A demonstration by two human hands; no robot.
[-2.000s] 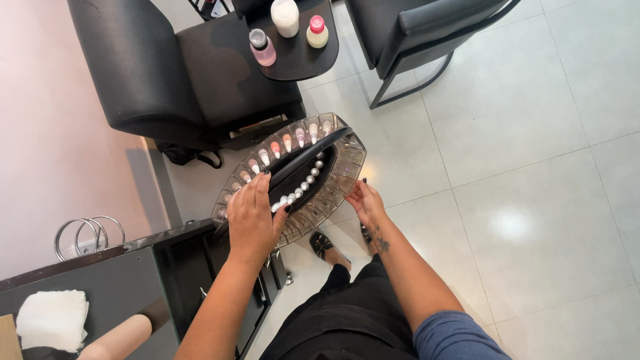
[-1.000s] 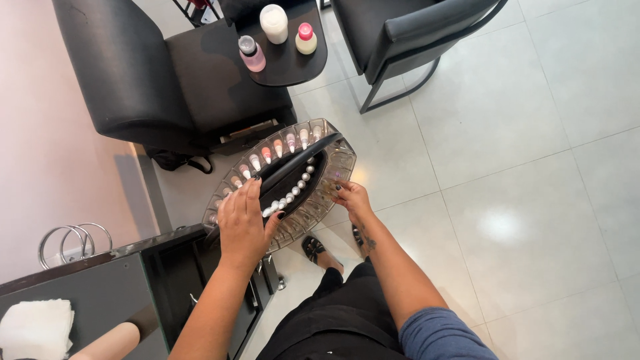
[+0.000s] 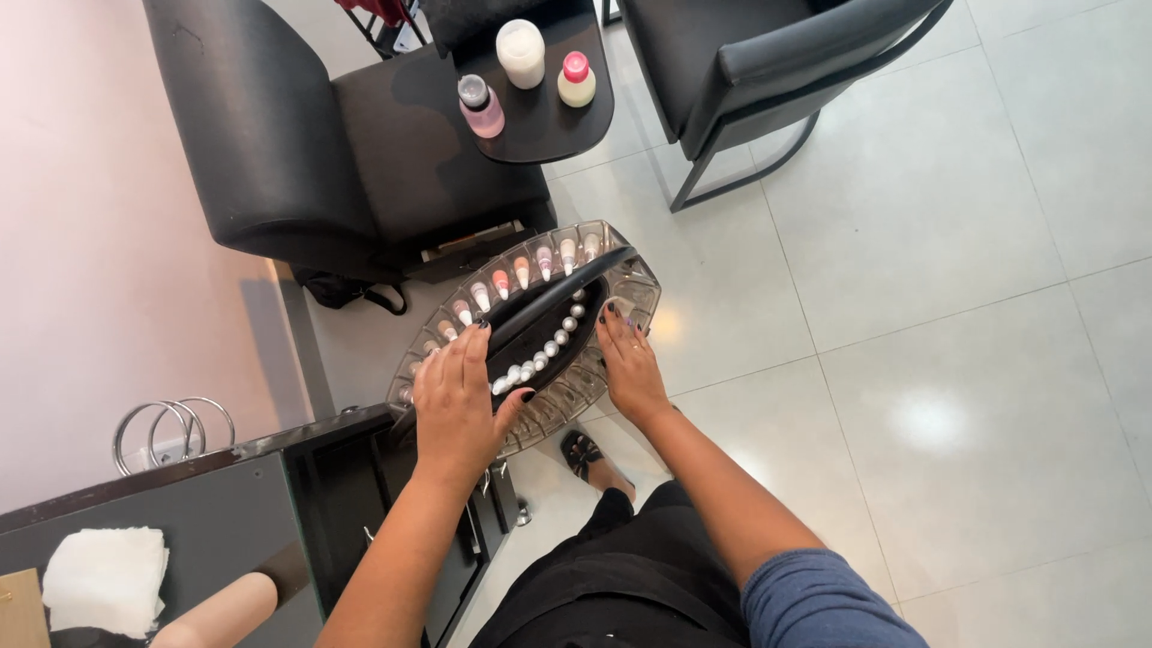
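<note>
A smoky clear plastic nail polish display rack [image 3: 643, 286] with tiers of small compartments stands in front of me. Polish bottles with pale, pink and orange colours [image 3: 501, 281] fill its far edge; a row of pearly white round pieces [image 3: 551, 348] curves inside its dark middle, beneath a black handle bar [image 3: 562, 290]. My left hand [image 3: 459, 396] lies on the rack's near left part, thumb apart, fingertips by the bar's lower end. My right hand [image 3: 630, 360] touches the rack's right side with its fingers extended. Whether either hand grips the rack is not clear.
Beyond the rack, a black side table [image 3: 549, 135] holds several bottles, between a black padded chair [image 3: 387, 135] and another black armchair [image 3: 783, 63]. At lower left, a glass-topped desk [image 3: 225, 504] bears white towels [image 3: 106, 580] and a pinkish cushion [image 3: 220, 612]. Metal rings [image 3: 171, 436] stand behind it.
My right hand has moved from the rack's outer right edge up onto its right side, its fingers now extended over the compartments. My left hand stays on the rack.
</note>
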